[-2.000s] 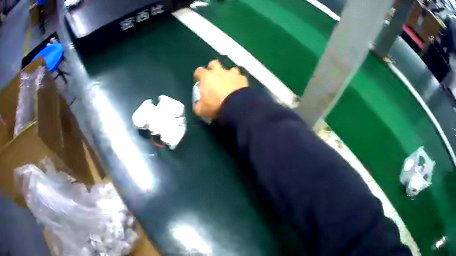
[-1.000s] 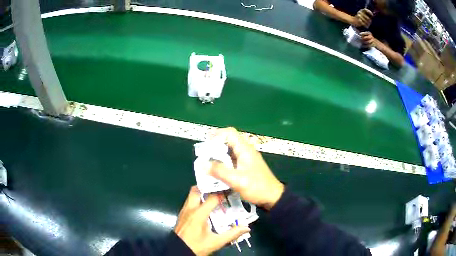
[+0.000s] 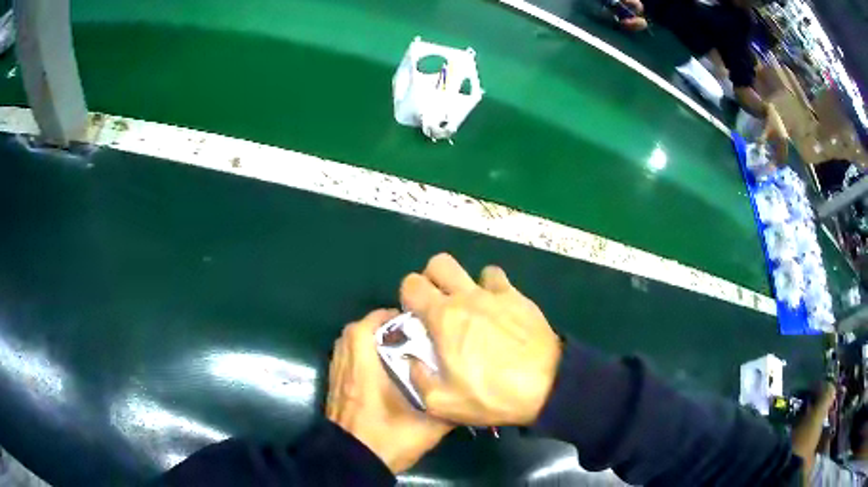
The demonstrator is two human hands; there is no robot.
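Note:
A white plug-in housing point(image 3: 407, 354) is held between my two hands low in the middle of the view, above the dark green bench. My left hand point(image 3: 373, 399) wraps around its left and lower side. My right hand point(image 3: 485, 347) lies over its right side, fingers curled. Only a part of the white face with a dark opening shows; my fingers hide the rest. Small metal tips show below my right hand. The inner module cannot be made out.
A white unit with coloured wires point(image 3: 438, 90) sits on the green belt point(image 3: 266, 86) beyond the whitish rail point(image 3: 352, 184). A grey post point(image 3: 49, 71) stands left. A blue mat point(image 3: 798, 320) with rows of white units, another white unit point(image 3: 761, 382) and people's arms are at right.
The housing was open with wires, pins and a white piece above it showing; now both hands are closed together over it. The belt unit appears further right and higher.

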